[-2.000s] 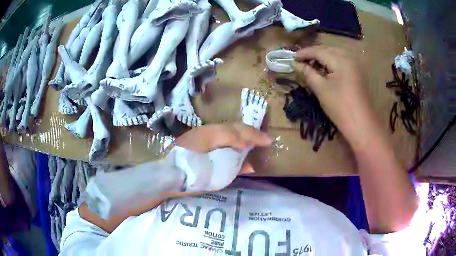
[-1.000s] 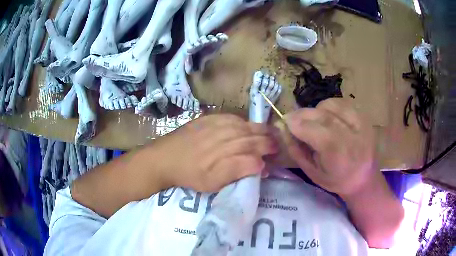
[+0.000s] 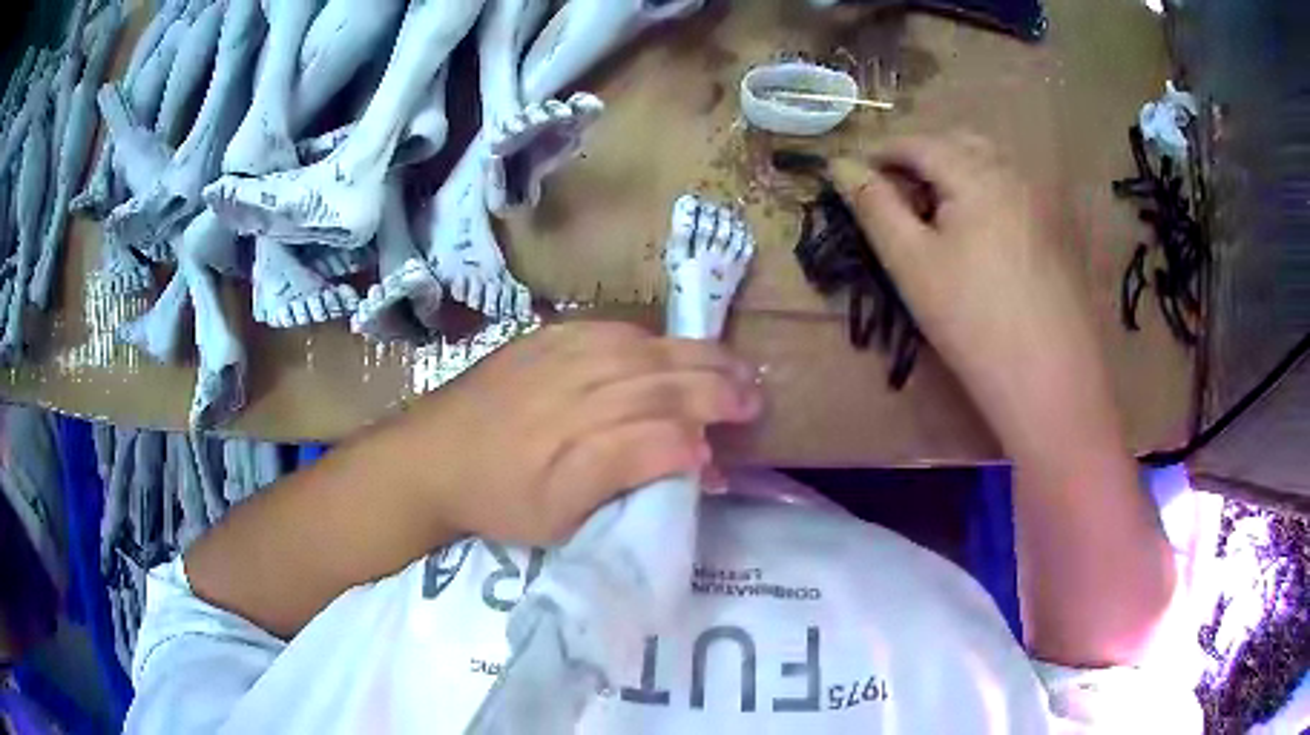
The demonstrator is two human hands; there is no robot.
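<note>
My left hand (image 3: 589, 424) is closed around a grey-white moulded leg (image 3: 701, 302). Its toed foot points up toward the back of the bench, and its other end lies over my lap. My right hand (image 3: 934, 230) is over the black strap pile (image 3: 848, 273), thumb and fingertips close together at a dark strap (image 3: 799, 162). Whether the fingers grip it is unclear. The white oval glue dish (image 3: 795, 101) stands behind the pile, with a pale thin stick (image 3: 866, 104) resting across its rim. No strap shows on the held foot.
Many moulded legs (image 3: 316, 201) lie heaped at the left of the brown cardboard (image 3: 1006, 86). More black straps (image 3: 1171, 244) and a crumpled white scrap (image 3: 1169, 118) lie at the right edge. A dark slab (image 3: 991, 13) is at the back. Legs (image 3: 187, 488) also show below the left edge.
My right hand has moved from the foot to the strap pile. The stick, held at the toes before, now lies across the dish. My left hand still holds the leg.
</note>
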